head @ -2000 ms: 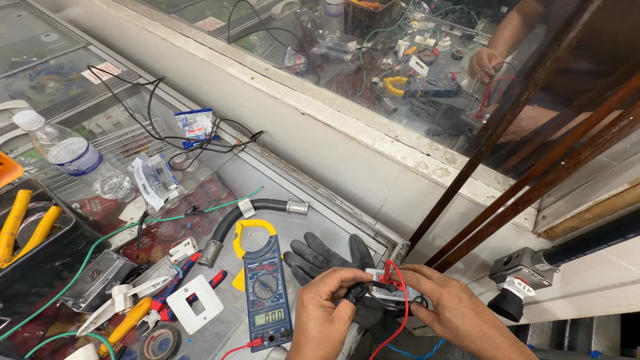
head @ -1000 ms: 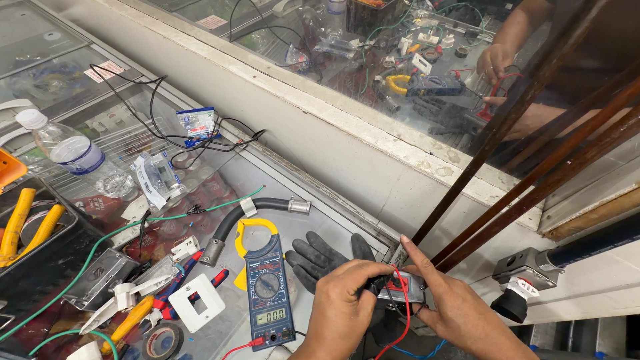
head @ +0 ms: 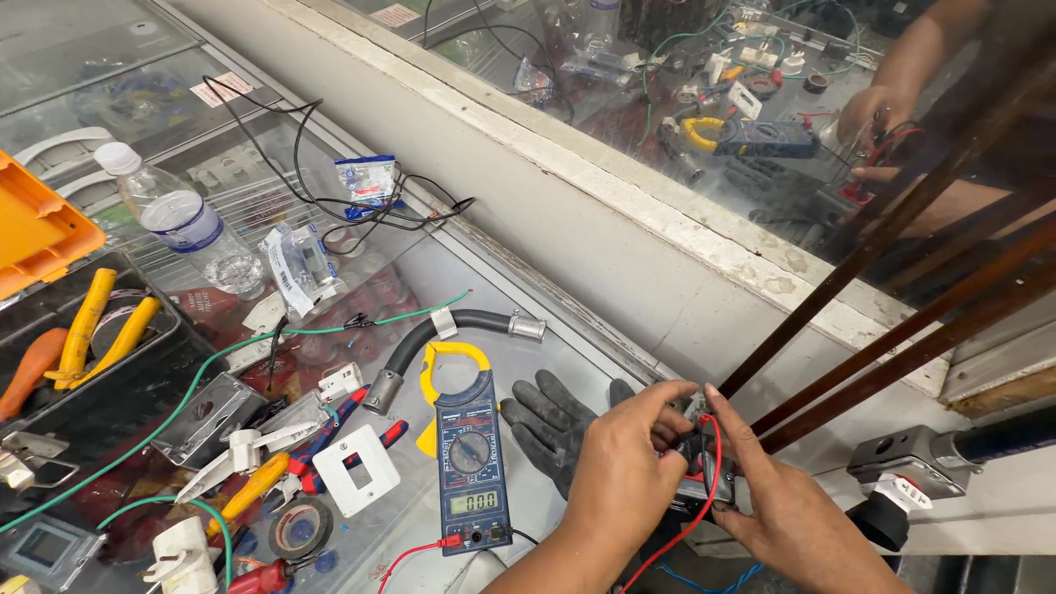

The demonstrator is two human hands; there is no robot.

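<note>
My left hand (head: 631,462) holds a test probe, mostly hidden behind its fingers, over a small metal electrical box (head: 711,487). My right hand (head: 767,487) grips that box from the right, thumb at its lower edge and index finger reaching up past its top. A red test lead (head: 711,478) loops down between both hands. To their left lies a clamp multimeter (head: 469,462) with a yellow jaw, its display lit with zeros and red and black leads plugged in. Black work gloves (head: 549,425) lie between the meter and my left hand, partly under it.
Left are pliers (head: 355,441), a white cover plate (head: 356,473), black tape (head: 300,530), a green wire (head: 206,371), a conduit piece (head: 412,342), a plastic bottle (head: 186,219) and a toolbox (head: 91,371). Brown rods (head: 825,322) slant beside a metal box with a socket (head: 903,491) at right.
Two seconds ago both hands were lower and closer together; my right index finger has since extended upward. The meter and the tools lie where they were.
</note>
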